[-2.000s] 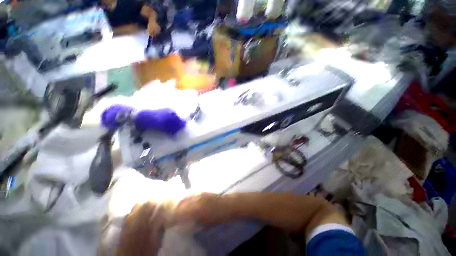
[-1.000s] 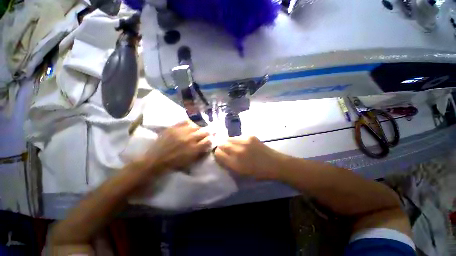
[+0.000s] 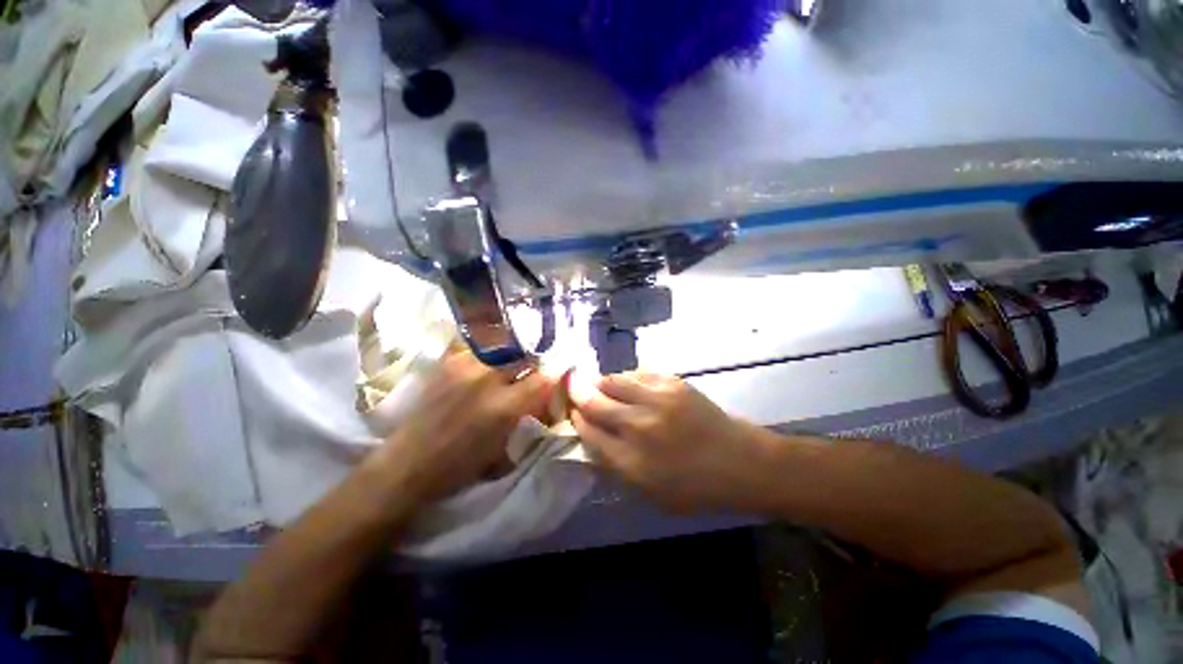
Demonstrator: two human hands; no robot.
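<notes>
The cream cloth (image 3: 279,428) lies bunched left of the needle and runs under both hands to the table's front edge. My left hand (image 3: 480,409) holds the cloth just left of and in front of the presser foot. My right hand (image 3: 662,435) pinches the cloth edge beside it, the fingertips of both hands close together. The sewing machine (image 3: 882,156) stands over them, with the shiny metal guard (image 3: 470,279) above the fingers. The needle and foot area is washed out by bright light, so the stitch point is hidden.
A grey oval handle (image 3: 282,221) hangs left of the head. A purple fluffy cover (image 3: 623,46) lies on top. Shears (image 3: 992,344), a thin yellowish marker (image 3: 920,289) and a dark red handle (image 3: 1070,291) lie at right. The grey table edge (image 3: 843,448) runs in front. More cloth is at far left.
The view has swung down close to the needle area. Since one second ago, the cloth at my fingertips is folded up more, and my right hand sits slightly lower and further right in view.
</notes>
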